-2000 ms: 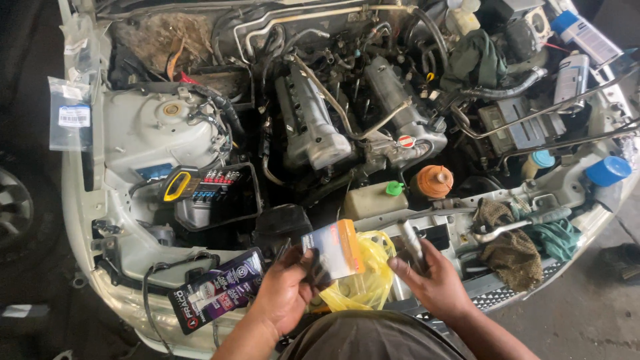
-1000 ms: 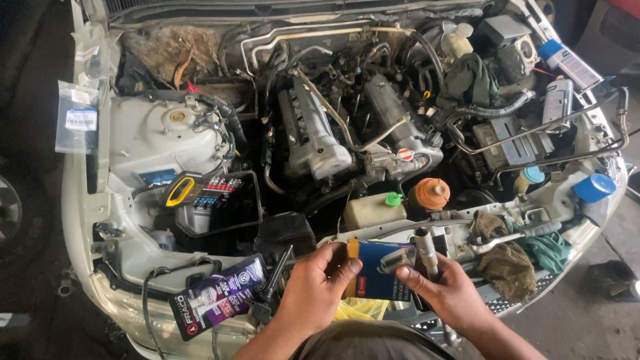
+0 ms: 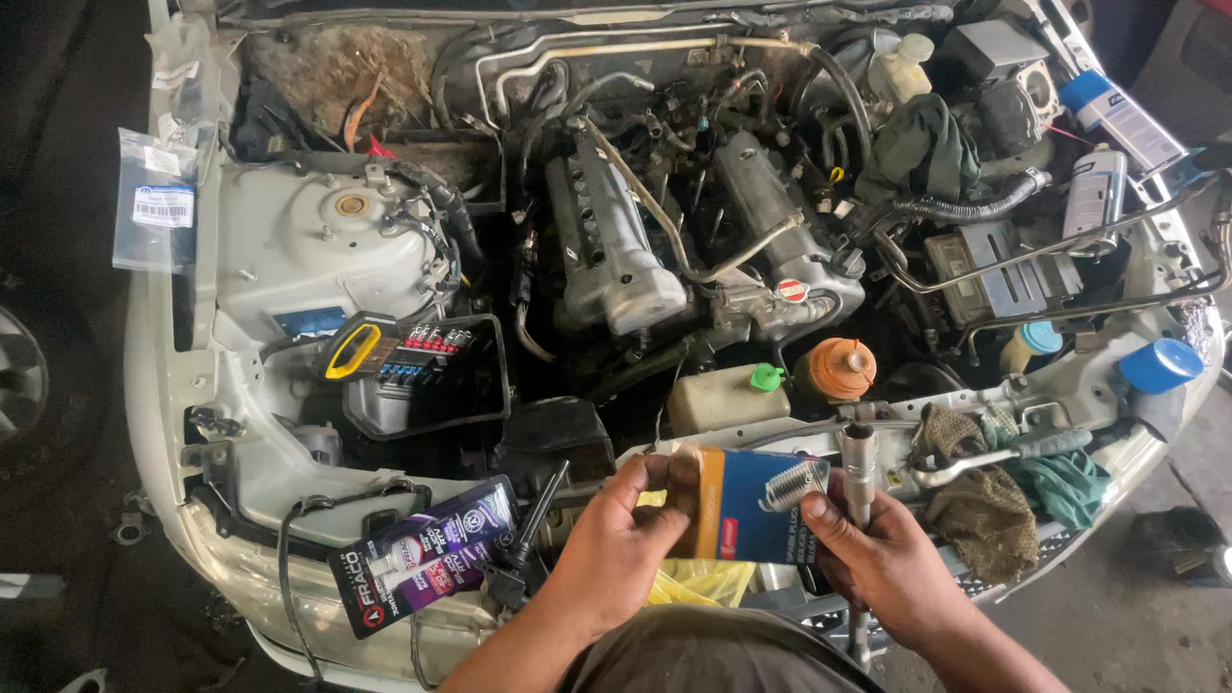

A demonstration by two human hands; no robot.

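Between my two hands is a blue and orange spark plug box [image 3: 746, 505], its printed face turned up. My left hand [image 3: 626, 539] pinches the box's left end. My right hand [image 3: 881, 553] grips the other end with the thumb on top, and also holds a metal socket on an extension [image 3: 859, 462], upright beside the box. Below the box lies a yellow plastic bag [image 3: 703, 581], partly covered. Left of my left hand, an ignition coil [image 3: 529, 529] and a carded RTV silicone tube [image 3: 423, 558] rest on the car's front edge.
Ahead is the open engine bay with two valve covers [image 3: 616, 260]. A ratchet [image 3: 1001, 457] lies on rags [image 3: 982, 525] at the right. At the left sits a socket set holder [image 3: 395, 351]. Spray cans [image 3: 1095, 197] and a blue cap [image 3: 1161, 366] stand further right.
The box has turned from its pale side to its blue printed face, and my right hand has come over to grip its right end. The socket stays in my right hand.
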